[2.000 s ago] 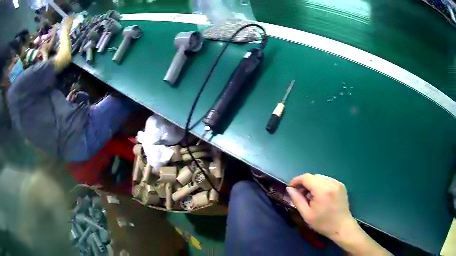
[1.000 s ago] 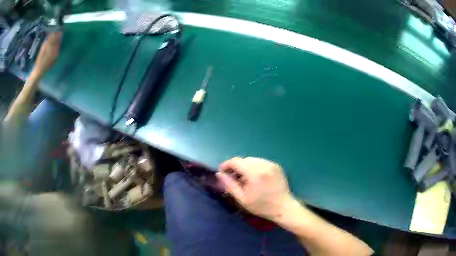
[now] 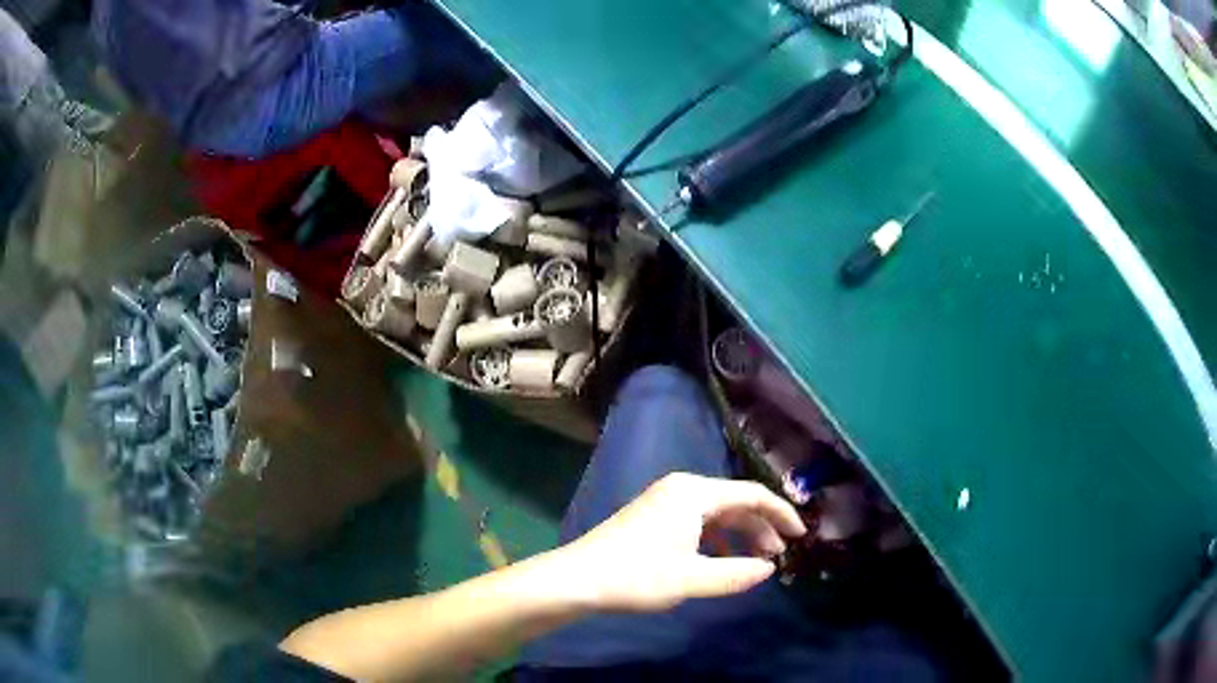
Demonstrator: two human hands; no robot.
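My left hand (image 3: 667, 547) reaches in from the lower left, above my lap. Its thumb and fingers curl towards each other at small dark reddish parts (image 3: 805, 554) below the bench edge. Whether it grips one is unclear. A black electric screwdriver (image 3: 774, 140) lies on the green bench (image 3: 921, 360), its tip near the edge. A hand screwdriver (image 3: 874, 251) lies beyond it, with tiny screws (image 3: 1041, 278) farther right. My right hand is not in view.
A box of beige parts (image 3: 467, 307) with a white plastic bag (image 3: 474, 167) stands below the bench. A carton of grey parts (image 3: 174, 374) is at left. A seated co-worker's leg (image 3: 354, 74) is at top left. A small white piece (image 3: 964, 498) lies on the bench.
The view has swung down and left. My right hand, seen earlier at the bench edge, has gone out of view. My left hand has come into view.
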